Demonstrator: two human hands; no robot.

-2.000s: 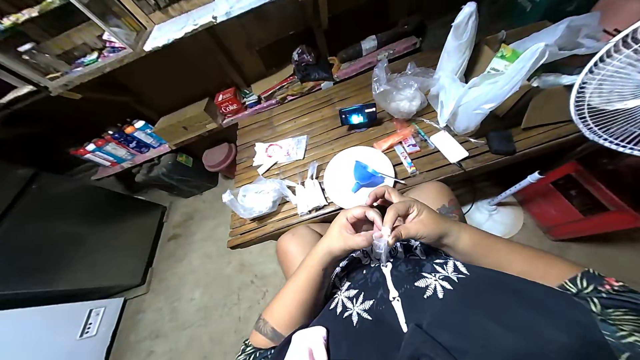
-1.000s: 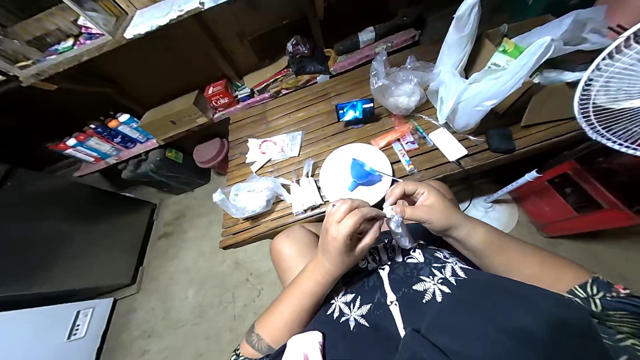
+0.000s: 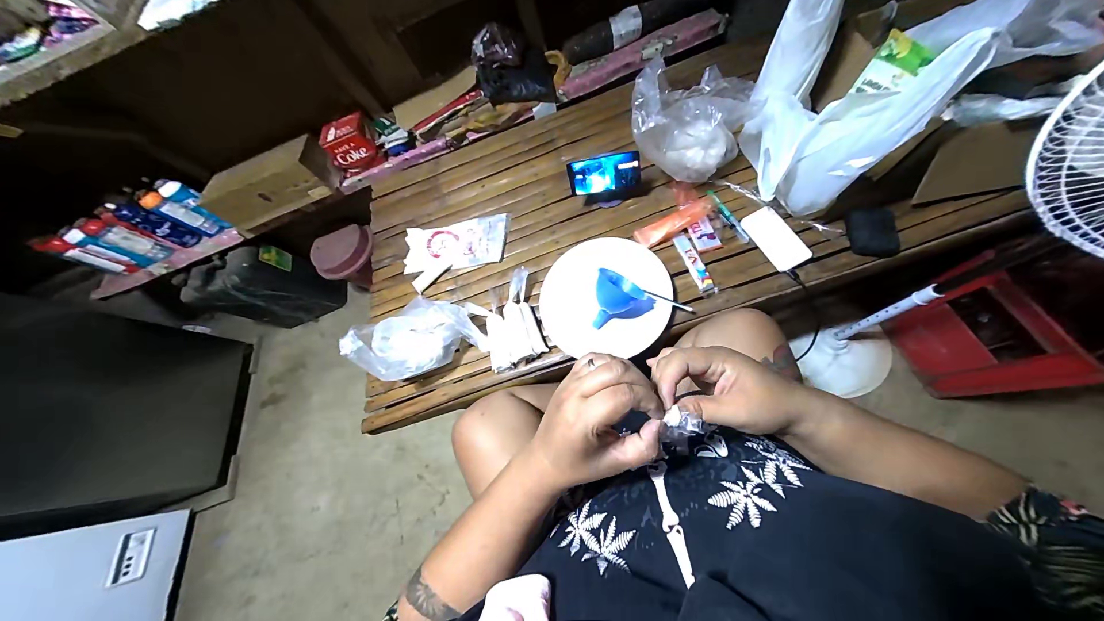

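Note:
Above my lap, my left hand point(image 3: 599, 418) and my right hand point(image 3: 729, 388) meet at a small clear plastic bag point(image 3: 683, 423), pinching its top between the fingertips. Some white material shows near the pinched part; the rest is partly hidden by the fingers. Just beyond my hands a white round plate point(image 3: 569, 297) lies at the edge of a bamboo-slat table point(image 3: 483, 190). On the plate are a blue plastic funnel point(image 3: 617, 293) and a thin stick-like utensil point(image 3: 671, 300). Left of it lie several narrow filled plastic bags point(image 3: 515, 336) and a clear bag with white contents point(image 3: 414, 341).
A phone point(image 3: 605, 174) with a lit screen stands on the table. A white power bank point(image 3: 776, 239) with a cable, small packets point(image 3: 694, 263) and plastic bags point(image 3: 690, 129) are to the right. A white fan point(image 3: 1074, 164) and red crate point(image 3: 1000, 328) stand at the far right.
My left hand has moved a little apart from my right since two seconds ago. The small bag, hanging below the fingers earlier, now shows mostly beside the right fingertips.

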